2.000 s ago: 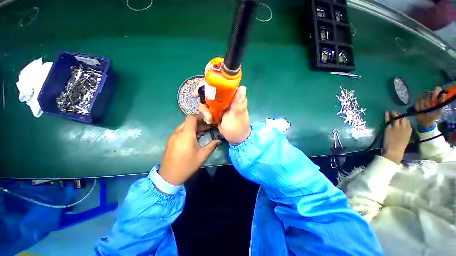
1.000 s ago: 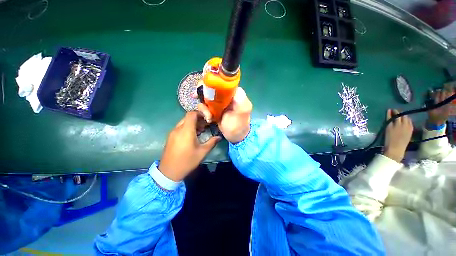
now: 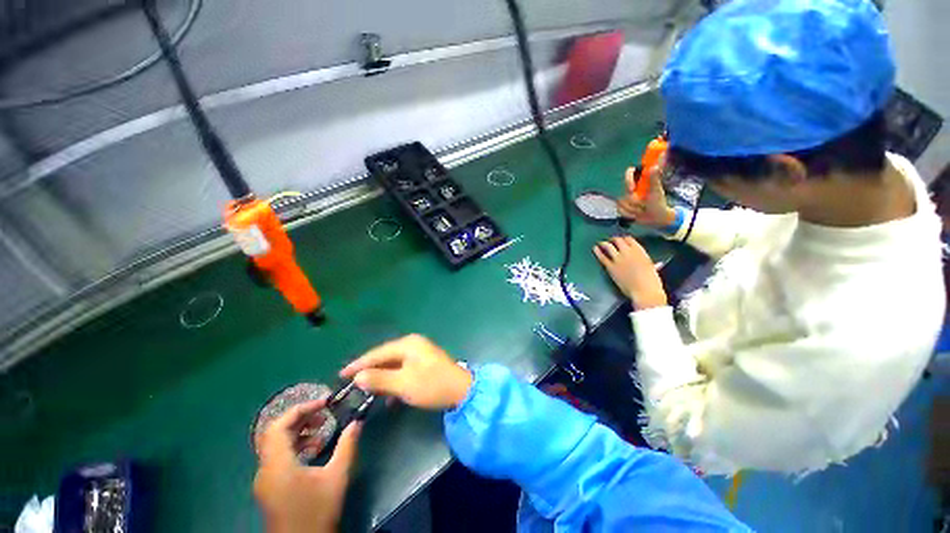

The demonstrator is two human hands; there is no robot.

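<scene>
A small black housing with some shiny metal is held between my two hands, in front of the round screw dish. My left hand grips its left and lower side, cut off by the bottom edge of the picture. My right hand has thumb and fingertips on its upper right part. Fingers hide part of the unit. The orange electric screwdriver hangs free from its black cord above the bench, touched by neither hand.
A black compartment tray lies at the rear. Pale thin strips are scattered right of it, beside a hanging black cord. A binder clip is at the front edge. The blue bin is lower left. A neighbour works at right.
My right hand has let go of the screwdriver, which now hangs away at the upper left, and has moved onto the housing. The view has turned right and up, showing the neighbour and rear rail.
</scene>
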